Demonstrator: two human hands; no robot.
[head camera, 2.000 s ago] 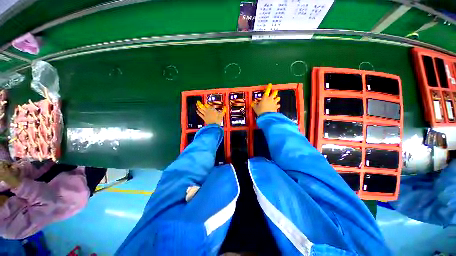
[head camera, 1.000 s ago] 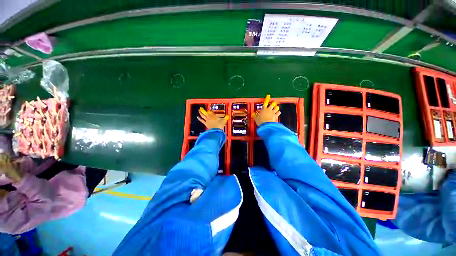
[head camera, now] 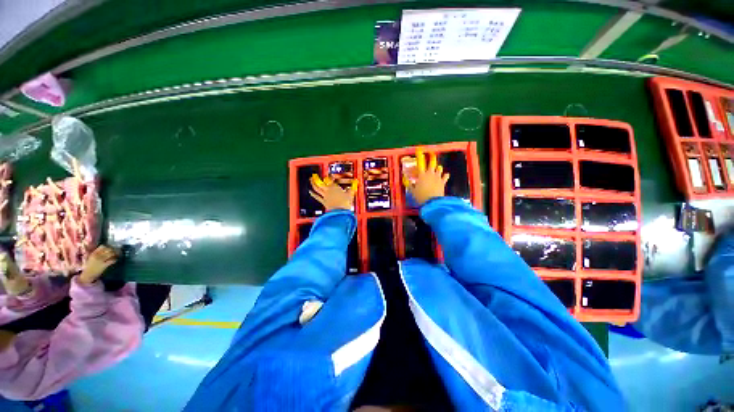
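Observation:
An orange-red phone tray (head camera: 360,212) lies on the green bench in front of me, with two rows of smartphones. My left hand (head camera: 335,193) rests on the top row at the left, fingers spread, with yellow finger cots. My right hand (head camera: 426,179) lies spread over the fourth top phone, which shows a lit picture. The phone (head camera: 377,185) between my hands also shows a picture. The top phone at the far right (head camera: 457,175) is dark. My sleeves and legs partly hide the lower row.
A ten-slot phone tray (head camera: 576,224) lies at right, another tray (head camera: 680,137) beyond it. At left are pink bundles (head camera: 58,225), a clear bag (head camera: 72,143) and a person in pink (head camera: 88,322). A sheet (head camera: 455,40) is on the far ledge.
The phone under my right hand now shows a brighter, different picture. A grey lit phone in the right tray is now black. The neighbour's hand has moved to the bundles. My view has shifted slightly.

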